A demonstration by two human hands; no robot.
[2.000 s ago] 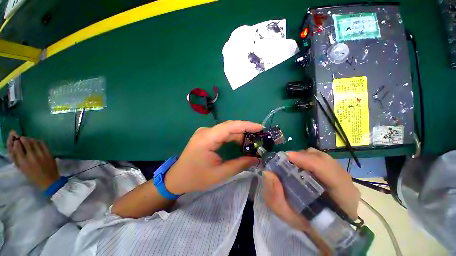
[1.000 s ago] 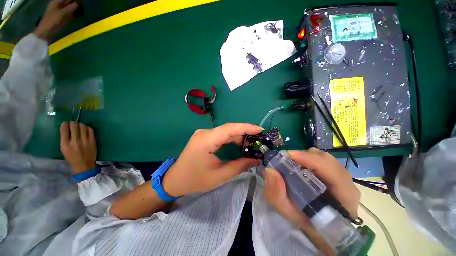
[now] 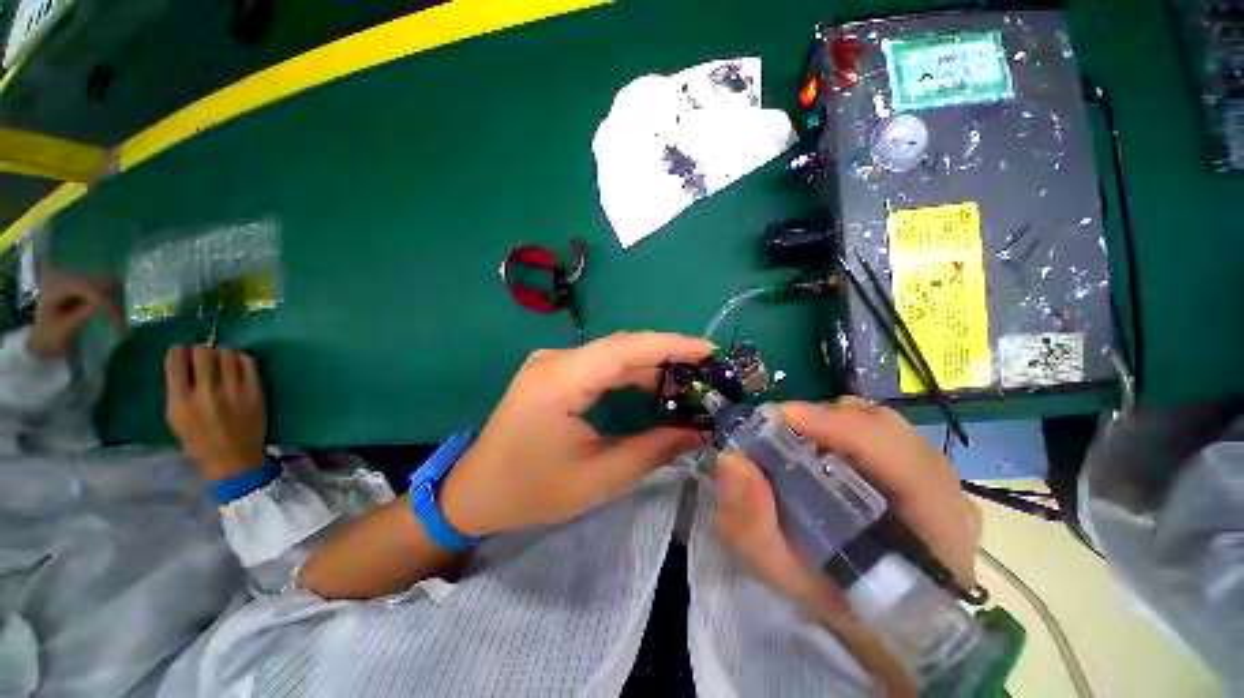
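Note:
My left hand (image 3: 559,430), with a blue band on its wrist, holds a small black housing (image 3: 677,396) between thumb and forefinger at the bench's front edge. My right hand (image 3: 853,511) is closed around a fat clear-grey dispensing syringe (image 3: 808,488) with a green rear cap. The syringe points up and left, and its tip is at the housing. Small metallic parts show at the housing's right side. Whether the tip touches the housing is too small to tell.
A glue-spotted grey controller (image 3: 975,177) stands at right with tweezers (image 3: 903,341) on it. Smeared white paper (image 3: 682,143) and a red and black wire loop (image 3: 542,278) lie on the green bench. A neighbour's hand (image 3: 218,409) is at left by a clear bag (image 3: 205,267).
My hands, the housing and the syringe have hardly moved. The neighbour's far hand has come back from the yellow-edged area to beside the clear bag. The view has shifted slightly.

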